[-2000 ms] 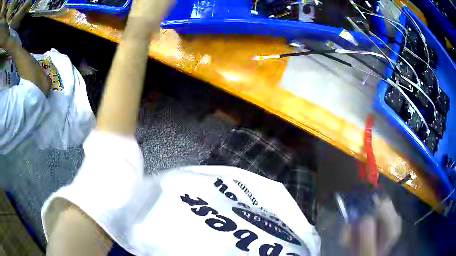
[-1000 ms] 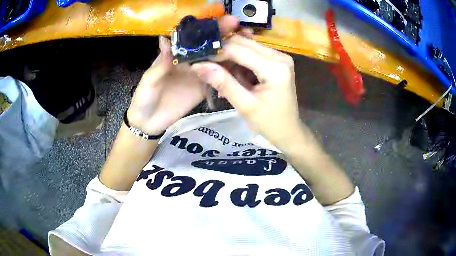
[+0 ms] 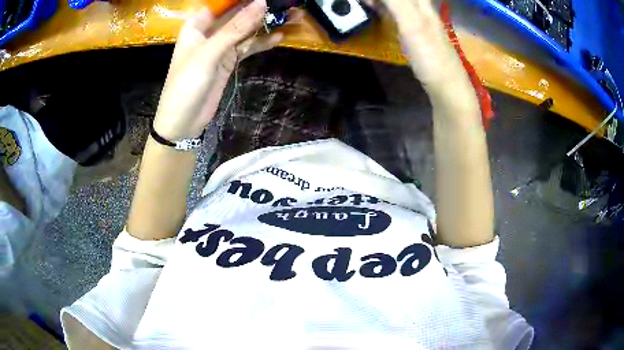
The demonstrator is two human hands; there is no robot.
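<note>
My left hand (image 3: 222,51) is at the top edge, left of centre, with an orange sleeve (image 3: 220,5) on a finger. Its fingers are closed on a small dark camera module (image 3: 276,16), partly cut off by the top edge. A thin lead hangs below this hand. A black housing with a silver-white cover plate and a round dark hole (image 3: 345,17) lies tilted over the bench edge, between my hands. My right hand (image 3: 414,31) is just right of it; its fingertips are cut off by the top edge, so its hold cannot be told.
The glossy orange bench edge (image 3: 130,29) crosses the top. A red strap-like item (image 3: 472,75) hangs over it, partly behind my right forearm. Blue trays (image 3: 585,61) with dark parts are at upper right. Another person's white sleeve (image 3: 41,164) is at left; pale leads hang at right.
My hands have moved apart and up from the camera module, which stays in my left hand. My right hand has moved right. The square-plated housing has tilted.
</note>
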